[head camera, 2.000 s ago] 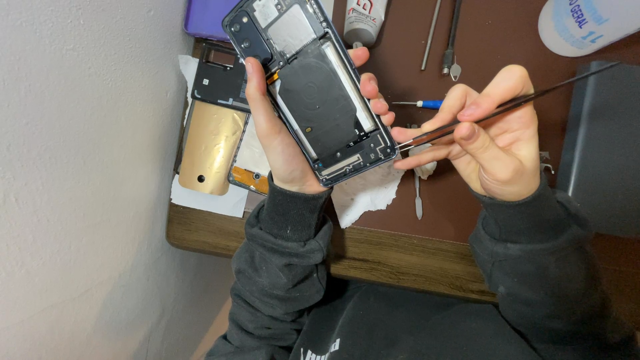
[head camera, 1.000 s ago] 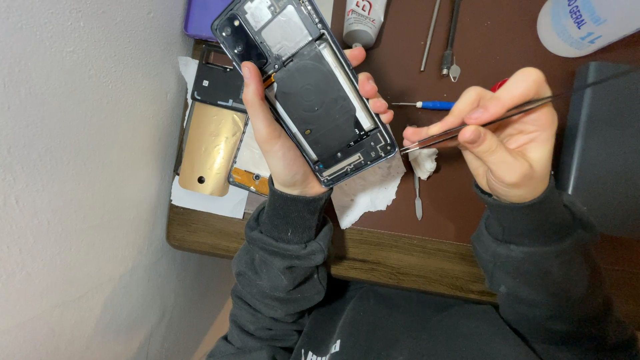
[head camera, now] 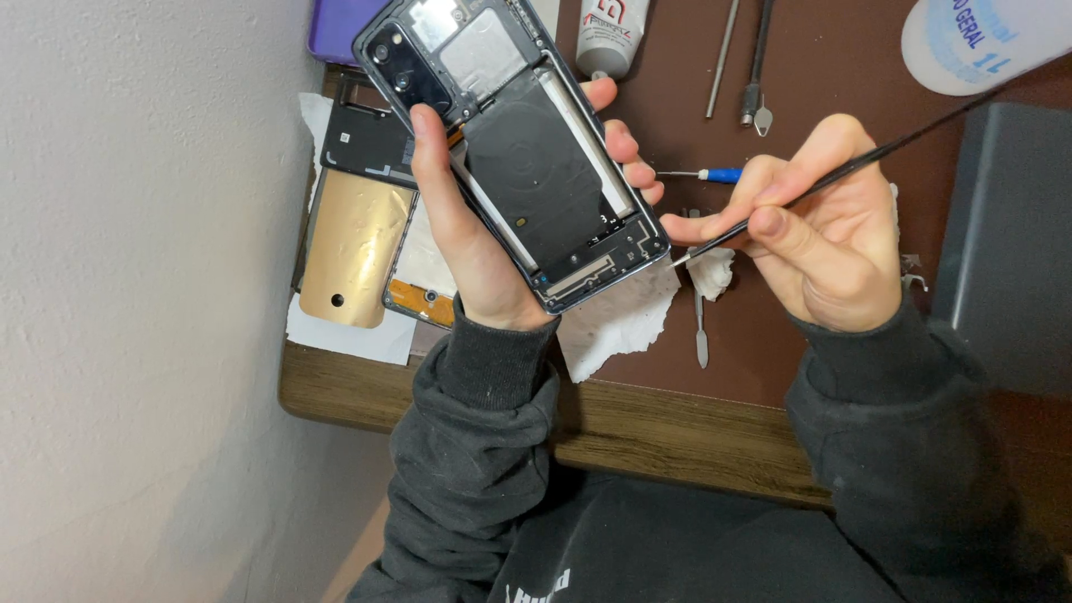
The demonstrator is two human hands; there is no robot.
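A smartphone with its back cover off (head camera: 536, 167) lies tilted in my left hand (head camera: 477, 243), the thumb along one edge and the fingertips around the other. Its inner parts and the camera module face me. My right hand (head camera: 821, 226) pinches a slim dark brush-like tool (head camera: 796, 197), whose fine pale tip is close to the phone's lower right corner; whether it touches cannot be told. Below that tip are a torn white paper (head camera: 620, 322) and a crumpled white wad (head camera: 710, 272). A metal spatula (head camera: 701, 331) extends from under the wad.
Phone parts with a gold panel (head camera: 356, 251) lie on white paper at left, by a purple case (head camera: 339, 29) and the wall. Beyond my hands are a glue tube (head camera: 611, 33), metal rods, a SIM pin (head camera: 762, 119), a blue-handled tool (head camera: 720, 175) and a bottle (head camera: 963, 42). A dark grey box-like object (head camera: 1013, 251) stands right.
The tool's tip has shifted slightly away from the phone's lower corner, and my right hand has moved a little right. My left hand still holds the phone in about the same place.
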